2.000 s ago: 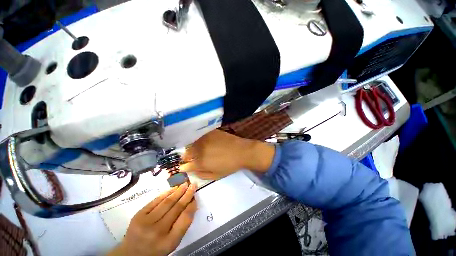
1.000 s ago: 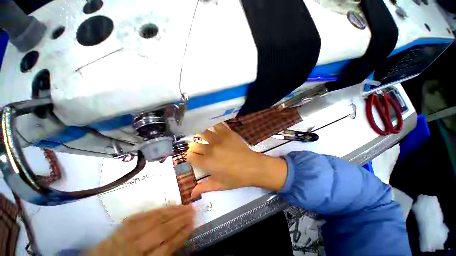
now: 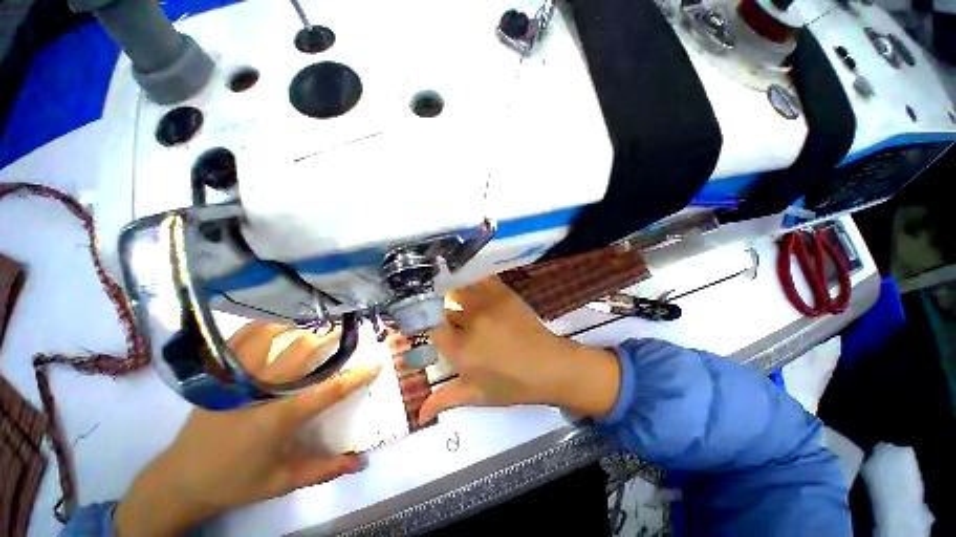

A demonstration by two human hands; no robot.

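A narrow red-brown plaid strip (image 3: 414,390) lies under the needle area of the white sewing machine (image 3: 367,178). My right hand (image 3: 501,351) lies on the bed just right of the strip, its thumb at the strip's edge; its fingertips are partly hidden by the machine head. My left hand (image 3: 267,420) is spread flat left of the needle, over the pale flat plate (image 3: 379,411), partly behind the metal loop guard. A larger red-brown plaid piece (image 3: 587,278) lies under the machine arm, behind my right hand.
Black thread snips (image 3: 642,306) lie right of my right wrist. Red-handled scissors (image 3: 815,273) lie at the table's right end. A frayed plaid chain (image 3: 100,362) and plaid pieces (image 3: 19,451) lie at the left. A ruler tape (image 3: 493,477) runs along the front edge.
My left hand has moved from the table front, left and back beside the needle, with fingers spread. My right hand has uncovered the strip and stays beside it. The view has shifted.
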